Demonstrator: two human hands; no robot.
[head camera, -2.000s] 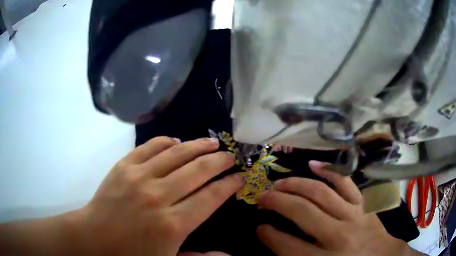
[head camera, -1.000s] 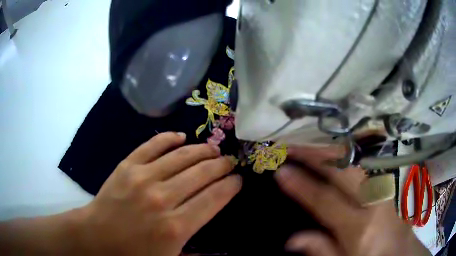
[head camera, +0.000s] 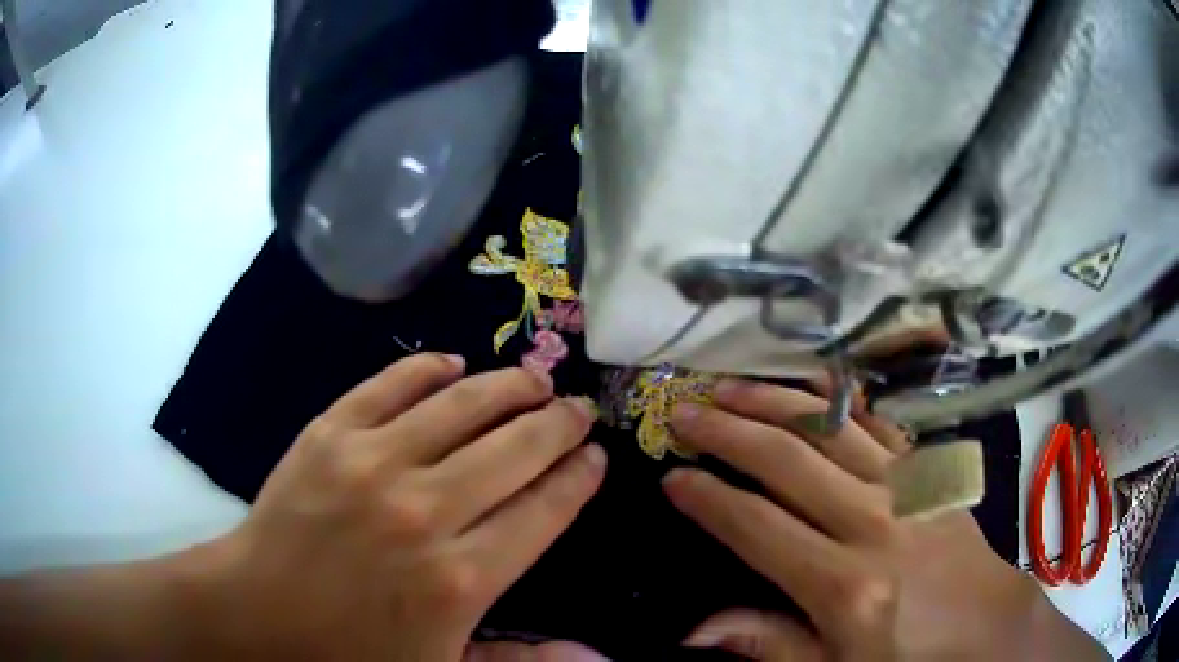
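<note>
The black garment panel (head camera: 278, 375) lies on the white table under the machine head. Yellow and pink embroidered flowers (head camera: 541, 259) show left of the head, and a yellow flower (head camera: 657, 411) lies between my fingertips. My left hand (head camera: 433, 498) holds the panel down with its fingers flat, left of the needle area. My right hand (head camera: 815, 517) holds it down on the right, fingertips at the yellow flower's edge. The presser foot area (head camera: 617, 395) is dark and blurred, and the needle cannot be made out. The machine head hides part of the panel.
The off-white machine head (head camera: 724, 155) fills the upper right, with metal guides (head camera: 802, 310) low on it. A grey translucent oval (head camera: 407, 194) hangs at its left. A pale block (head camera: 937, 479) sits over my right hand. Red-handled shears (head camera: 1071, 504) lie at the right.
The panel has turned, bringing the flowers into view left of the head and a corner out to the left. My right hand shifted right, then came back towards the needle area. My left hand stayed nearly in place.
</note>
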